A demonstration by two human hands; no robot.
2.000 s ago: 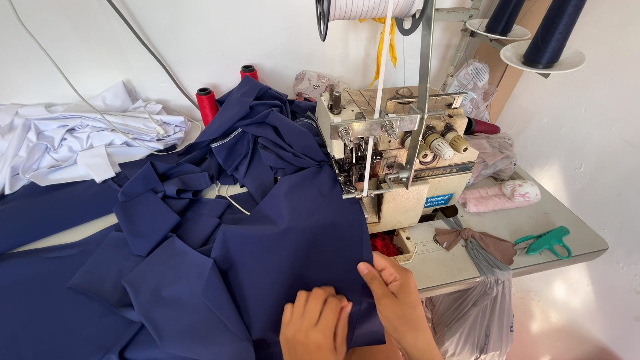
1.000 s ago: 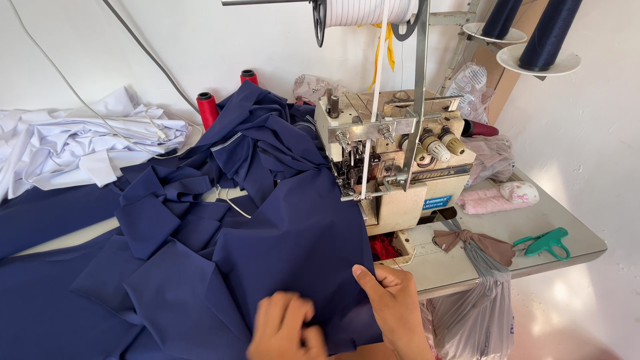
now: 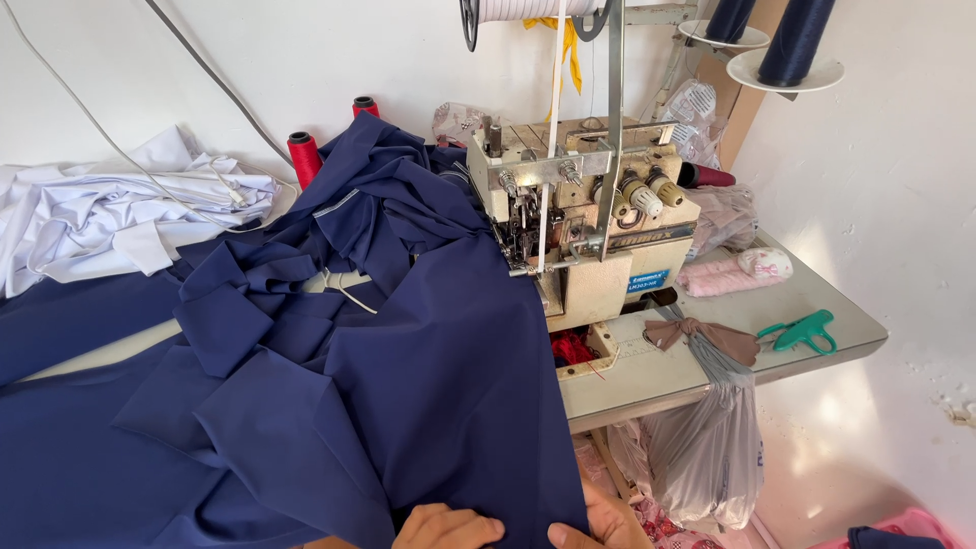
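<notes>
Navy blue fabric [image 3: 457, 358] lies in folds over the table and runs up to an overlock sewing machine [image 3: 595, 229]. At the bottom edge, my left hand [image 3: 448, 528] rests on the fabric with bent fingers, partly cut off by the frame. My right hand [image 3: 602, 518] pinches the fabric's right edge, thumb on top and fingers beneath. A white elastic tape [image 3: 550, 137] runs down from a reel [image 3: 534, 8] to the machine's presser area. The fabric's upper part reaches the left side of the machine; the needle is too small to make out.
White fabric [image 3: 114, 213] lies at left behind the navy cloth, near red thread cones [image 3: 305, 162]. Green thread snips [image 3: 808, 333] and a pink fluffy roll [image 3: 720, 274] lie on the table at right. A plastic bag [image 3: 705, 450] hangs from its front edge. Navy thread cones [image 3: 795, 42] stand above.
Both hands have moved lower in the view. My left hand, blurred and farther left a second ago, is now nearer the fabric's right edge.
</notes>
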